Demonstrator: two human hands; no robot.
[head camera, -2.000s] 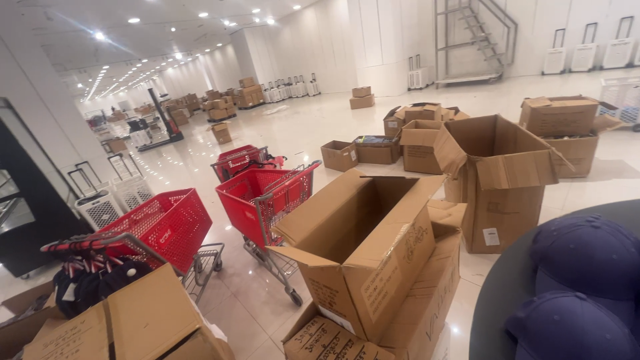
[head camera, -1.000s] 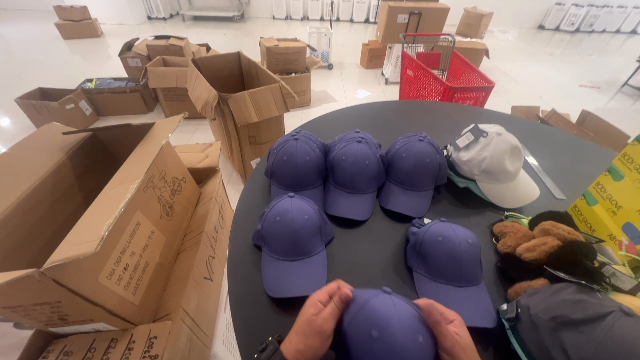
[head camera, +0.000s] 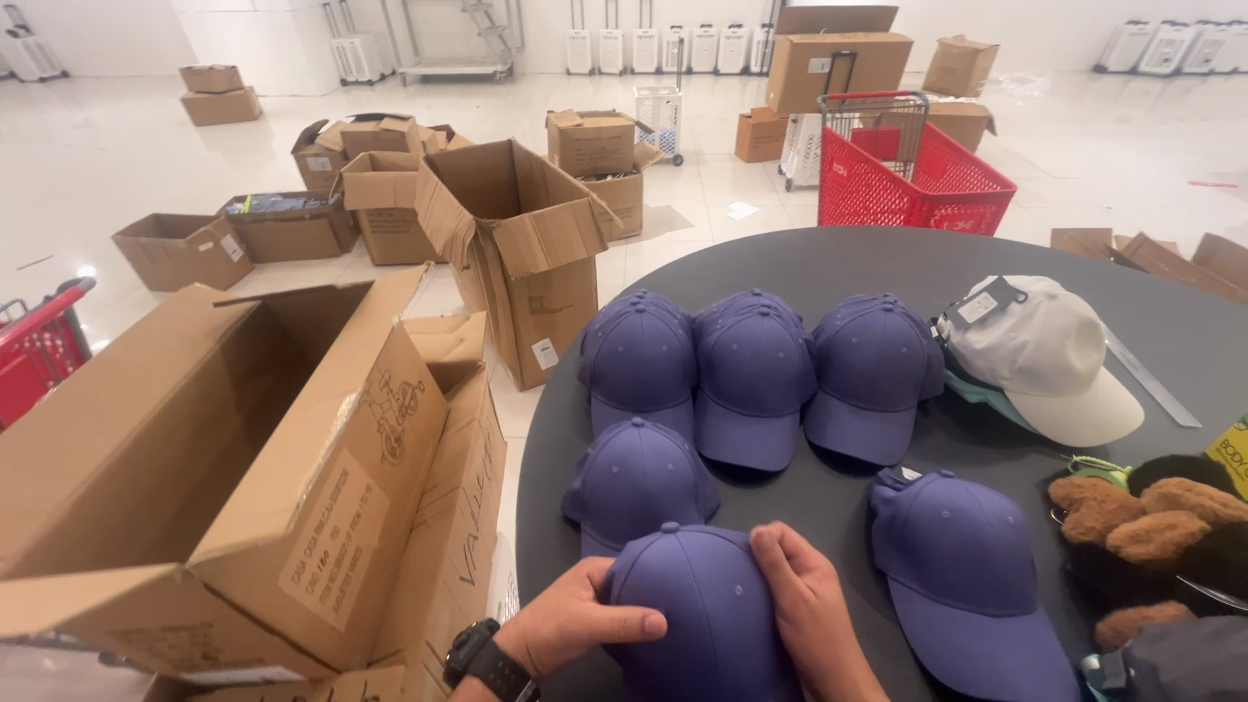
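Between my left hand (head camera: 585, 624) and my right hand (head camera: 804, 604) is a purple-blue baseball cap (head camera: 697, 614), gripped at both sides of its crown near the front of a round dark table (head camera: 780, 253). Just behind it sits another purple-blue cap (head camera: 639, 478), partly covered by the held one. Three stacks or single caps of the same colour stand in a row farther back, the middle one (head camera: 751, 370) among them. Right of my right hand lies one more purple-blue cap (head camera: 960, 565), brim toward me. A white cap with a tag (head camera: 1033, 341) rests on a teal one at the back right.
A large open cardboard box (head camera: 322, 487) stands left of the table, with a tall open box (head camera: 522, 263) behind it. Brown plush items (head camera: 1160, 517), a dark cap (head camera: 1189, 663) and a metal ruler-like strip (head camera: 1150, 375) lie at the table's right. A red shopping cart (head camera: 907, 185) stands beyond.
The view has swung right since the oldest frame, onto the table. Compared with one second ago, the held cap is a little farther left among the caps, close to the front-left one.
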